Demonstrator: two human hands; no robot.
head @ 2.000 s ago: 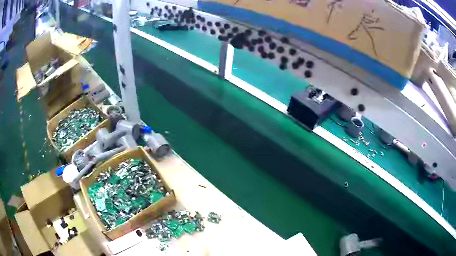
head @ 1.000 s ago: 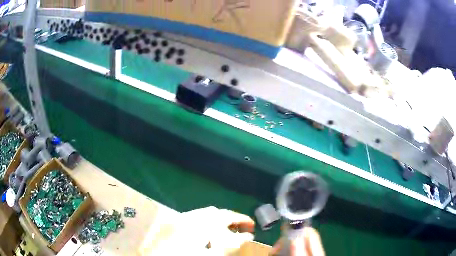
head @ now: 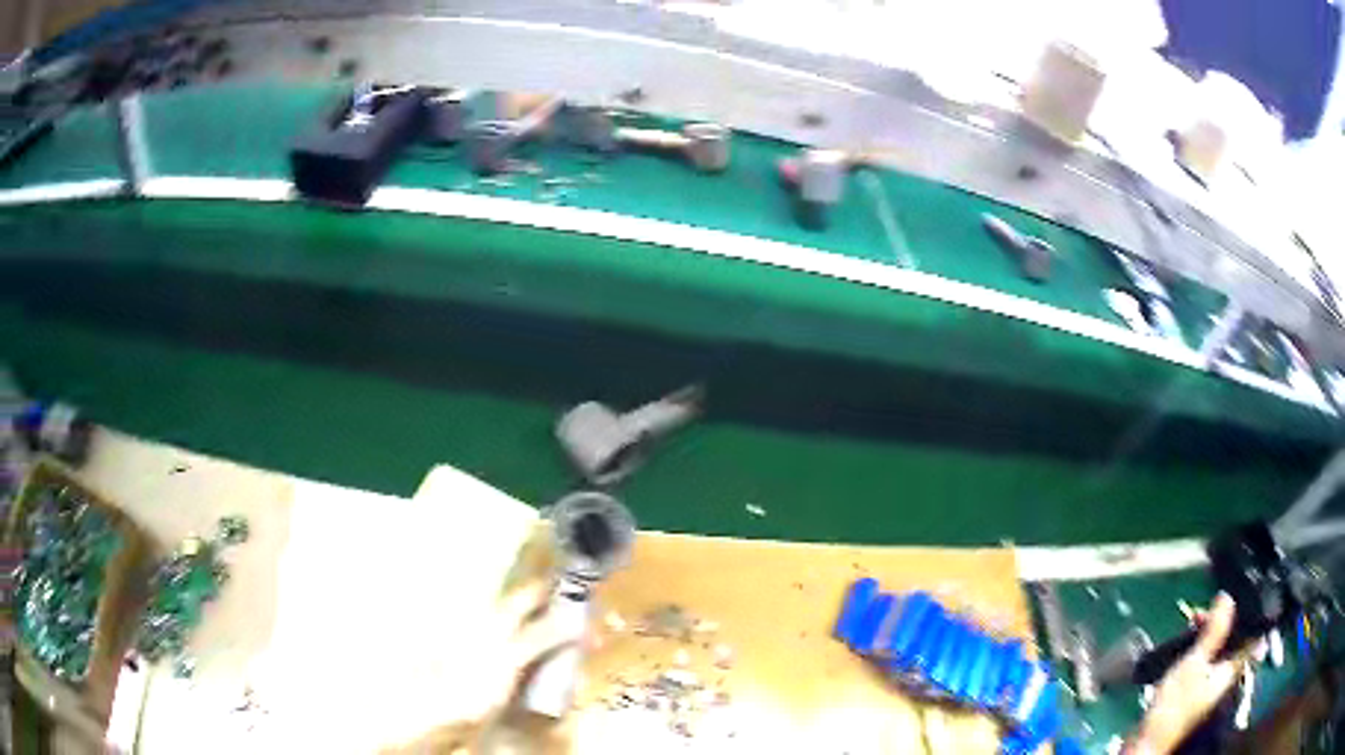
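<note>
A grey round-headed device [head: 593, 534] is upright over the left edge of the tan board, its handle towards me. My left hand [head: 516, 711] is blurred and washed out at the bottom, around the lower handle; its fingers are hard to make out. My right hand [head: 1192, 682] is at the lower right, with its fingers on a black tool [head: 1254, 583], perhaps a screwdriver. Small silvery parts [head: 671, 686] lie scattered on the tan board [head: 782, 590]. A row of blue cells [head: 944, 649] lies on the board's right side.
Another grey device [head: 602, 440] lies on the green belt [head: 369, 428] beyond the board. A cardboard box of circuit boards [head: 126, 612] and a loose pile of boards [head: 180, 597] are at left. A black box [head: 354, 151] and more grey devices stand across the belt.
The view has swung right. The grey device has come down from over the belt to the board's edge. My right hand has moved from the device to the black tool at far right.
</note>
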